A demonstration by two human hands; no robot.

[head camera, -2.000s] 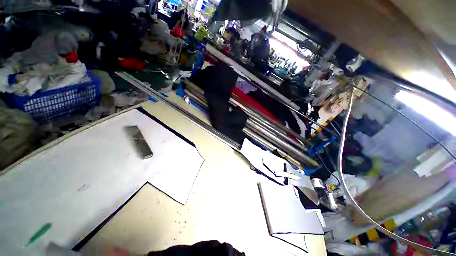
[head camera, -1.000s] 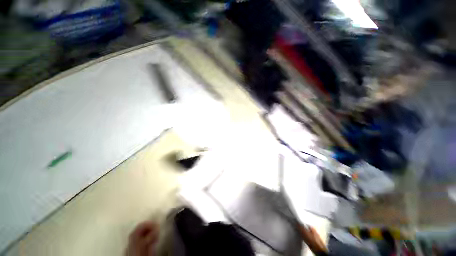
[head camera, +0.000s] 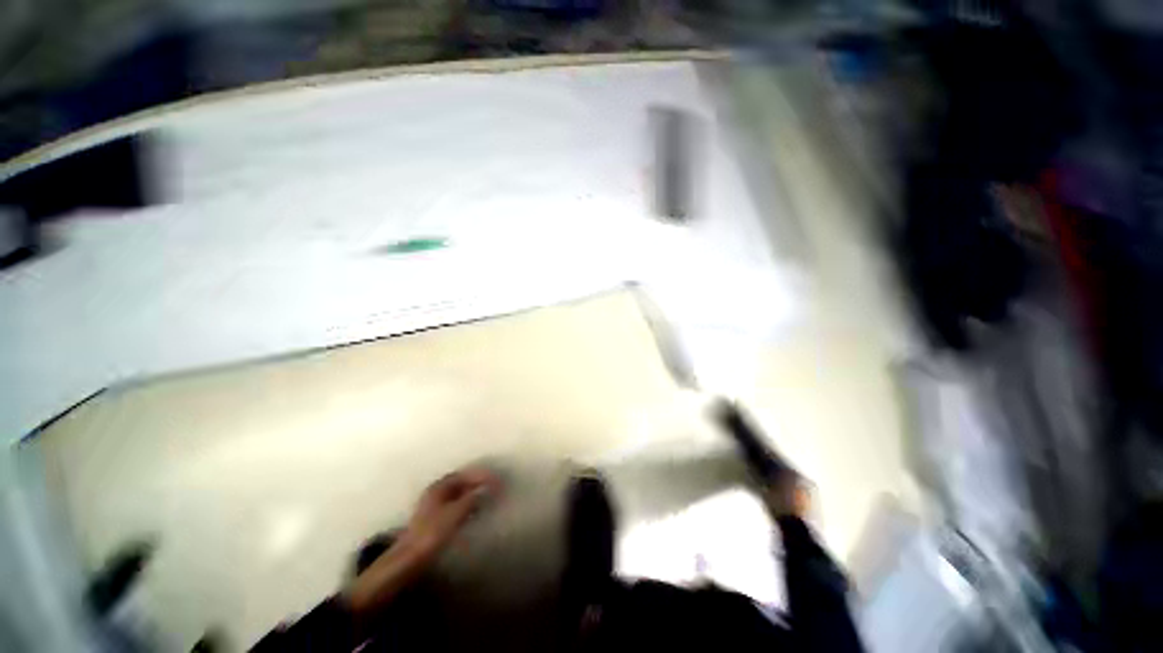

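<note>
The picture is blurred. My left hand [head camera: 449,505] is low over the bare cream table [head camera: 319,447], fingers bent; I cannot tell if it holds anything. My right hand [head camera: 793,495] is to the right, shut on a dark, long, narrow object [head camera: 750,440] that points up and left, too blurred to name. Beyond my hands lies the white-topped fabric lay [head camera: 255,281] with a thin dark cut edge. A white piece [head camera: 702,542] lies between my body and my right hand, partly covered by dark clothing.
A dark grey weight bar [head camera: 676,163] and a short green object [head camera: 416,245] lie on the lay. A black piece [head camera: 96,176] is at its far left. A dark blurred thing [head camera: 119,577] is at lower left. Pale sheets [head camera: 963,447] and dark cloth [head camera: 969,242] are at right.
The view has swung left, so the lay and weight bar appear further right. The grey-white pieces before me have left the middle. My right hand now shows with the dark long object.
</note>
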